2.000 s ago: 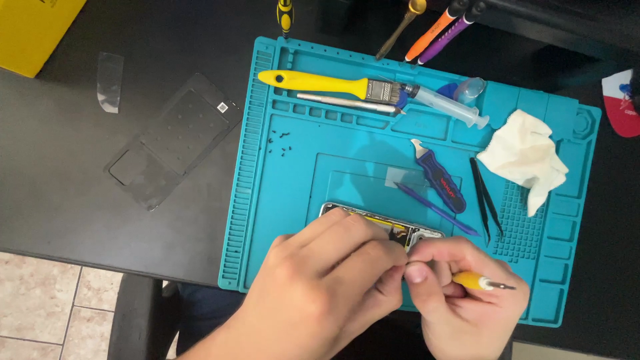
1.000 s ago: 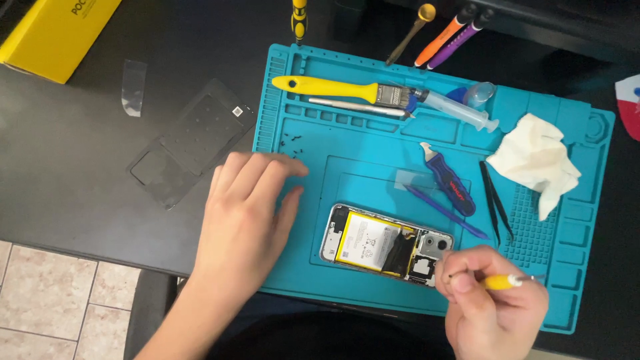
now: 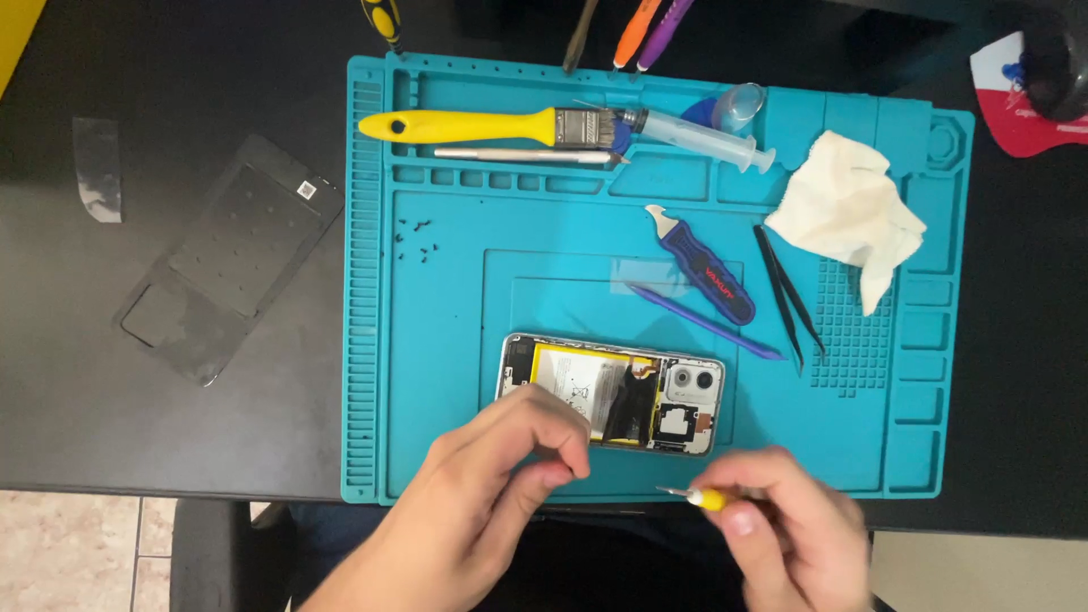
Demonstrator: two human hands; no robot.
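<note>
An opened smartphone (image 3: 671,365) lies on the teal silicone repair mat (image 3: 425,340), its battery (image 3: 586,382) and camera module showing. My left hand (image 3: 501,484) is over the phone's lower left part, thumb and forefinger close together; whether something tiny is between them cannot be told. My right hand (image 3: 790,527) holds a yellow-handled precision screwdriver (image 3: 707,499), its tip pointing left, below the phone. Small dark screws (image 3: 416,238) are scattered at the mat's upper left. Above the phone lie a blue spudger (image 3: 705,321) and a blue-handled hooked blade tool (image 3: 705,268).
Black tweezers (image 3: 786,297) and a white cloth (image 3: 846,200) lie on the right. Along the top are a yellow brush (image 3: 467,127), a metal pen-like tool (image 3: 523,155), a syringe (image 3: 697,138) and upright screwdrivers (image 3: 637,34). The phone's back cover (image 3: 238,246) lies left, beside a plastic film (image 3: 98,170).
My left hand has moved right, from beside the phone to over its lower left part. My right hand has moved slightly down from the phone's right end, still holding the screwdriver.
</note>
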